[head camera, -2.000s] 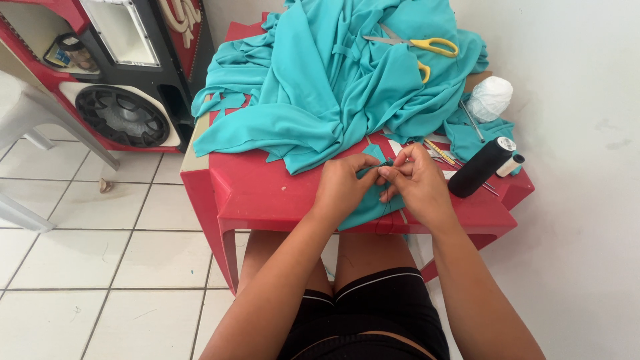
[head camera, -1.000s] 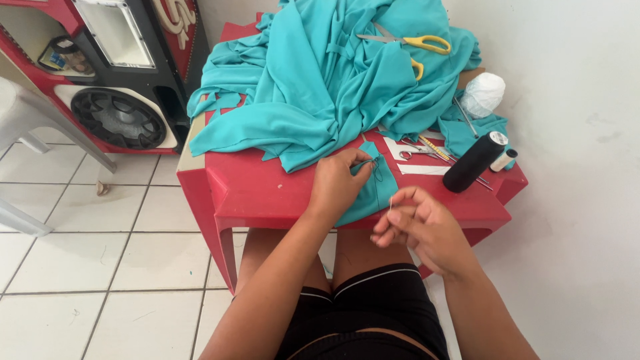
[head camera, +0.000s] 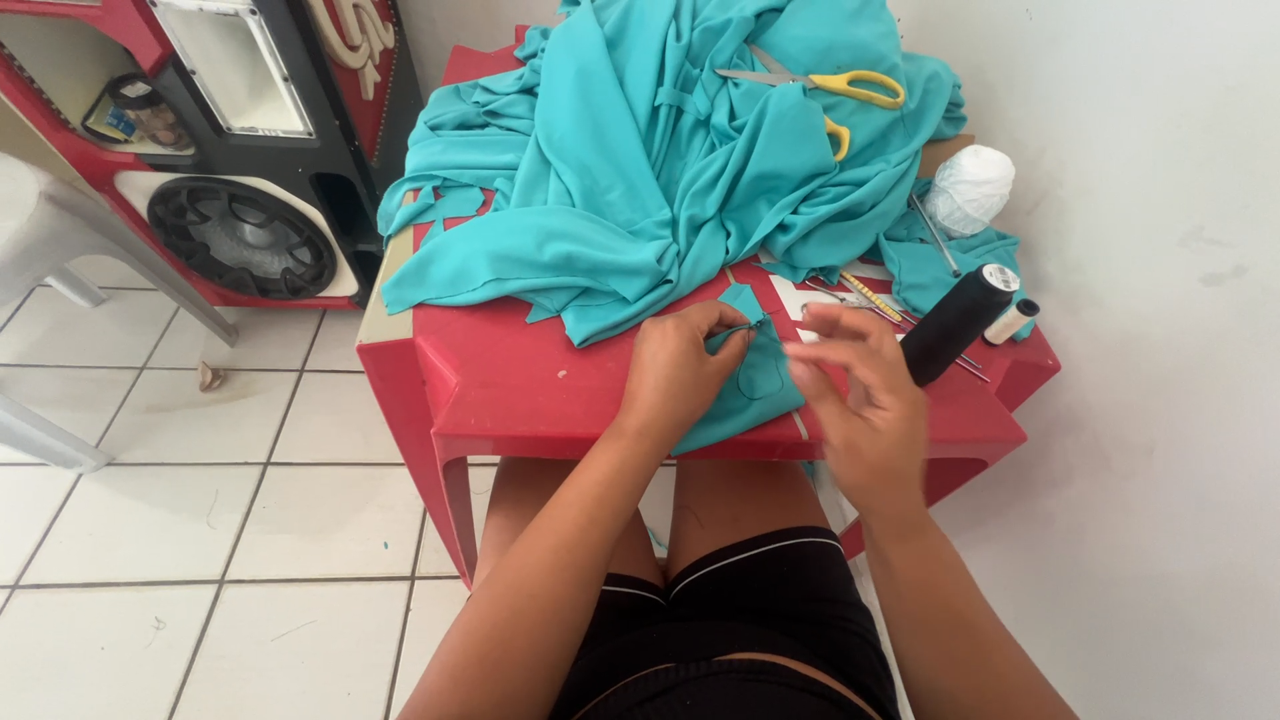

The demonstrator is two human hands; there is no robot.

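Between its thumb and fingers, my left hand (head camera: 688,362) pinches the upper part of a small turquoise fabric piece (head camera: 765,385), which lies over the front edge of the red plastic table (head camera: 520,385). A dark thread loops across that piece. My right hand (head camera: 865,400) is raised just right of it, slightly blurred, fingers spread; whether a needle is between the fingertips I cannot tell. A cone of black thread (head camera: 960,325) lies beside my right hand, with a small dark spool (head camera: 1012,322) to its right.
Turquoise cloth (head camera: 640,180) is heaped over the table's back, with yellow-handled scissors (head camera: 855,88) on it. A white yarn ball (head camera: 970,190) and a yellow-marked tool (head camera: 870,295) are at the right. A speaker cabinet (head camera: 245,240) and a plastic chair (head camera: 110,240) stand left, a wall right.
Both hands were together at the fabric two seconds ago. My right hand moved away toward the lower right, then came back up closer to the cloth. My left hand kept its hold.
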